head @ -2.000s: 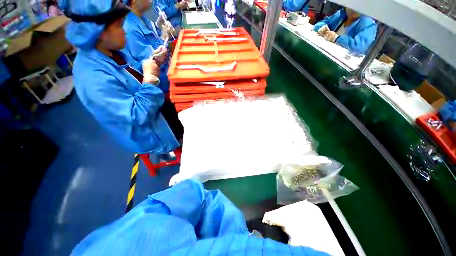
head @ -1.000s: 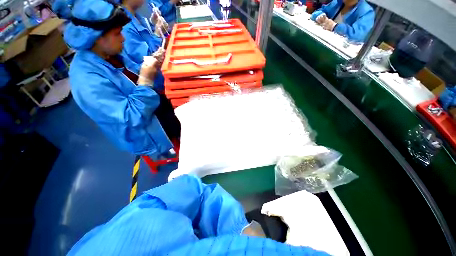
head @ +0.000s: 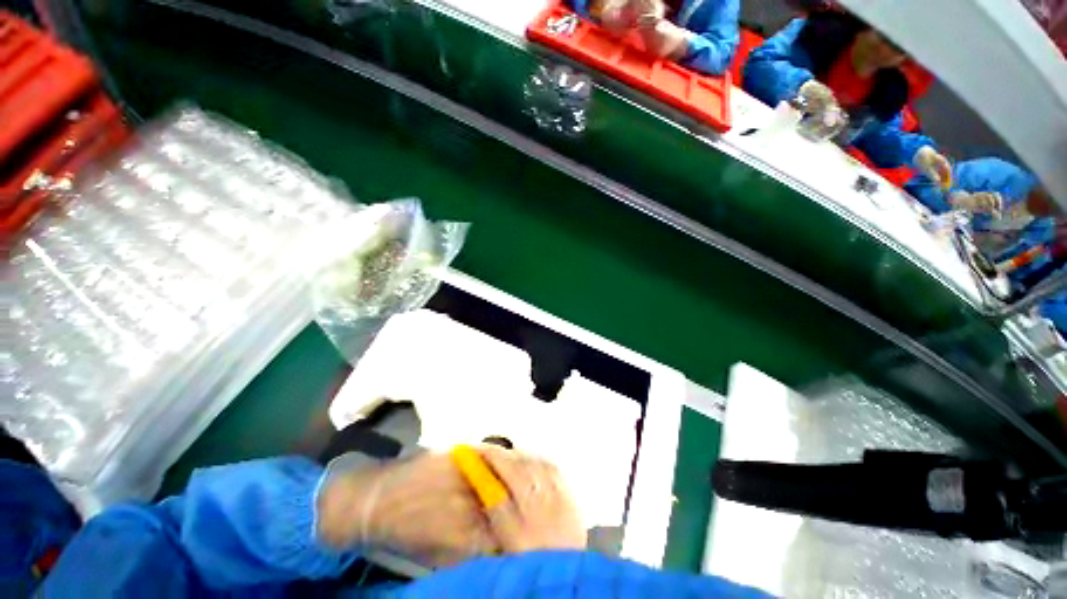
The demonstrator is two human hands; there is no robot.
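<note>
My left hand [head: 410,510], in a thin pale cover and slightly blurred, reaches in from the left over the near side of the white notched block [head: 468,369]. A short yellow piece [head: 479,476] sticks up from its closed fingers. The block lies on a black base [head: 600,369] inside a pale frame [head: 662,433]. A blue sleeve, apparently my right one, crosses the bottom edge. I cannot separate my right hand from the pale shape beside the left fingers.
Stacked clear blister trays [head: 152,281] lie at left, with red-orange trays [head: 47,94] beyond. A bag of small parts [head: 380,267] touches the frame's far left corner. A black electric screwdriver [head: 819,491] hangs at right over more clear trays [head: 883,567]. People in blue work across the green line.
The view has swung right and down from the neighbouring worker to the fixture. My left hand and the yellow piece now show, and the screwdriver has come into view.
</note>
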